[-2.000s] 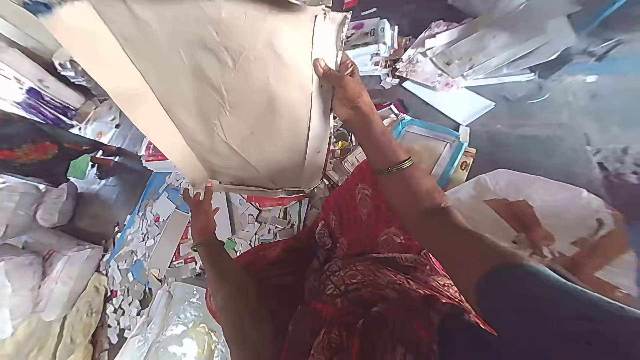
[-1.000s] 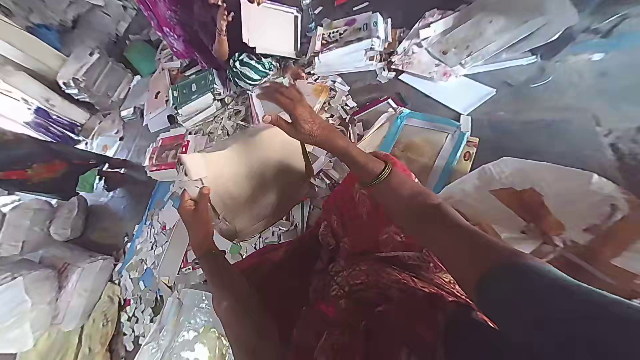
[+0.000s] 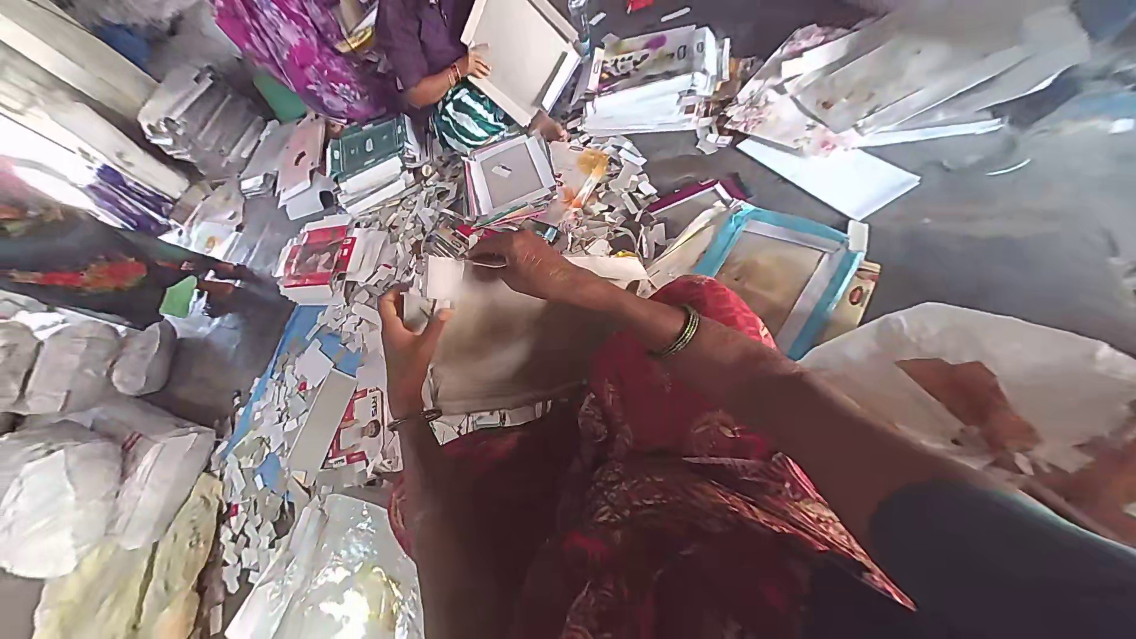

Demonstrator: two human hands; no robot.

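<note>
A beige cardboard sheet (image 3: 506,346) lies across my lap, its upper left corner between my two hands. My left hand (image 3: 413,351) is at that corner, thumb and fingers around the edge beside a small pale flap. My right hand (image 3: 532,266) pinches a small white piece of card (image 3: 446,278) at the corner; whether the piece is still joined to the sheet cannot be told. Many small paper scraps (image 3: 404,217) are spread on the floor beyond the sheet. A box frame with a blue border (image 3: 812,333) leans at the right of my knee.
Another person's hand (image 3: 475,64) holds a pale box lid (image 3: 524,53) at the top. Stacks of flattened printed boxes (image 3: 652,106), a green box (image 3: 368,149) and a red-and-white box (image 3: 315,257) stand beyond the scraps. Filled plastic sacks (image 3: 80,461) are at the left, a large white sack (image 3: 967,364) at the right.
The cardboard sheet has come down from in front of the view onto my lap. My right hand, raised above the sheet one second ago, is now down at its corner with a small white piece.
</note>
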